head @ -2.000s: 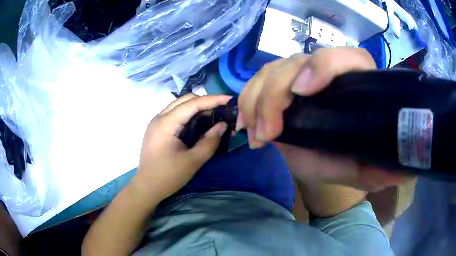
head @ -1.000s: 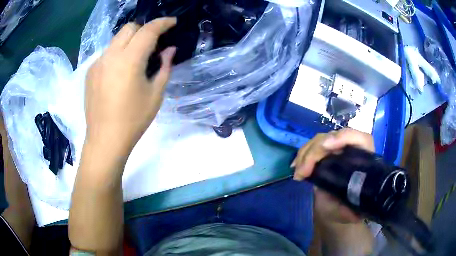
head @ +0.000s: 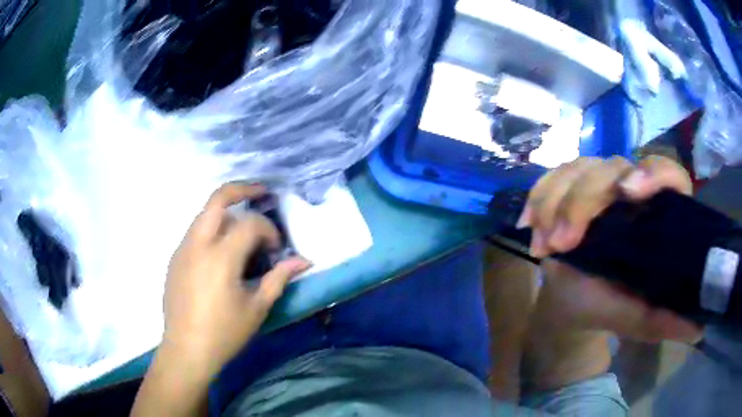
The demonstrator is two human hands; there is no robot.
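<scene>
My left hand [head: 216, 273] is over the front of the white sheet [head: 338, 230], its fingers curled round a dark glossy plastic part [head: 264, 236]. The part is blurred and partly hidden by the fingers. My right hand [head: 598, 212] is wrapped round the black electric screwdriver [head: 651, 244], whose nose points left, at the front rim of the blue tray. The driver's tip cannot be made out clearly, and its rear runs towards the right edge.
A large open clear bag [head: 325, 106] of black parts stands at the back. A flatter clear bag [head: 89, 326] with a few black parts [head: 50, 261] lies at left. The silver-white screw feeder [head: 537, 49] stands in the blue tray [head: 423, 191]. Another clear bag [head: 720, 122] is at far right.
My left hand has come from the large bag down to the front of the white sheet with a dark part. My right hand has moved up and right with the screwdriver, now lying more level.
</scene>
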